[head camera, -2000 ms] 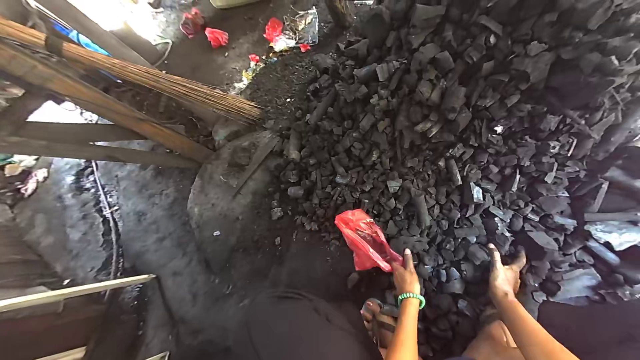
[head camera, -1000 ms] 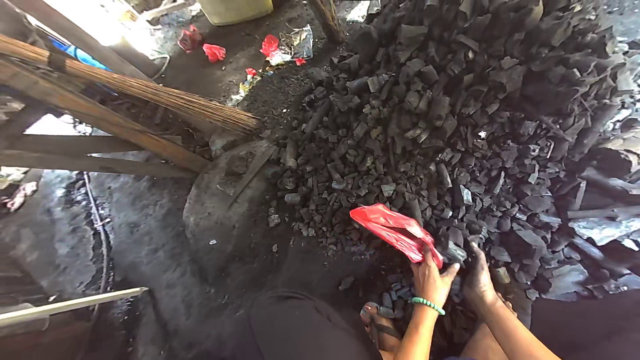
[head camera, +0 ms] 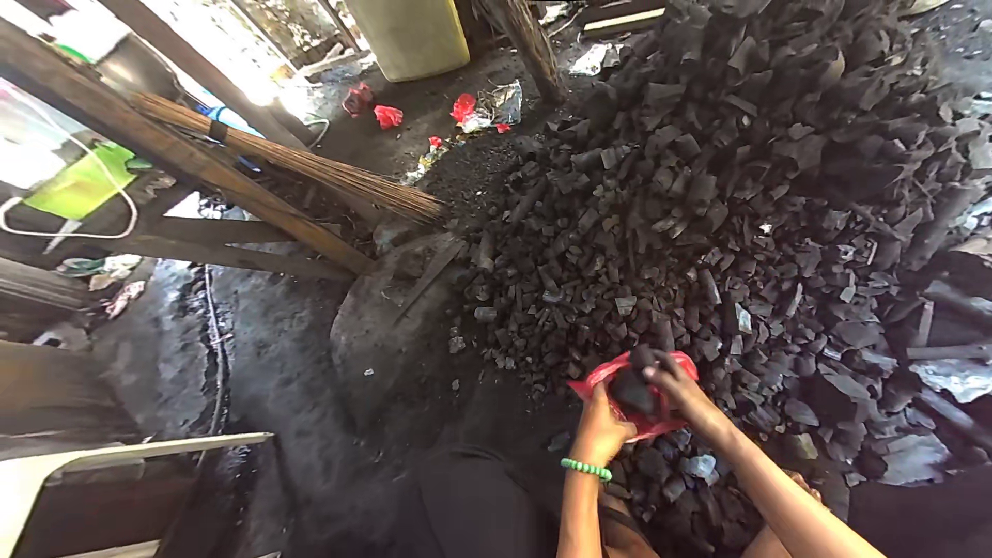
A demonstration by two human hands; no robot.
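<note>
A red plastic bag (head camera: 657,425) hangs open-mouthed at the lower middle right, with dark charcoal inside. My left hand (head camera: 603,426), with a green bead bracelet (head camera: 586,469) on its wrist, grips the bag's near left side. At the bag's mouth, my right hand (head camera: 673,384) holds a dark lump of charcoal (head camera: 642,356) between its fingers. Behind and around the bag spreads a large heap of charcoal (head camera: 697,201). More pieces lie below the bag, close to my feet.
A stick broom (head camera: 333,170) and wooden beams (head camera: 194,167) stand at the upper left. Red plastic scraps (head camera: 388,117) lie beyond, near a yellow container (head camera: 411,39) and a wooden post (head camera: 531,50). A pale frame (head camera: 155,447) juts in at the lower left.
The red bag, seen flat and elongated before, now has its mouth spread. My right hand has moved from the charcoal beside the bag to the bag's mouth, with a lump in its fingers.
</note>
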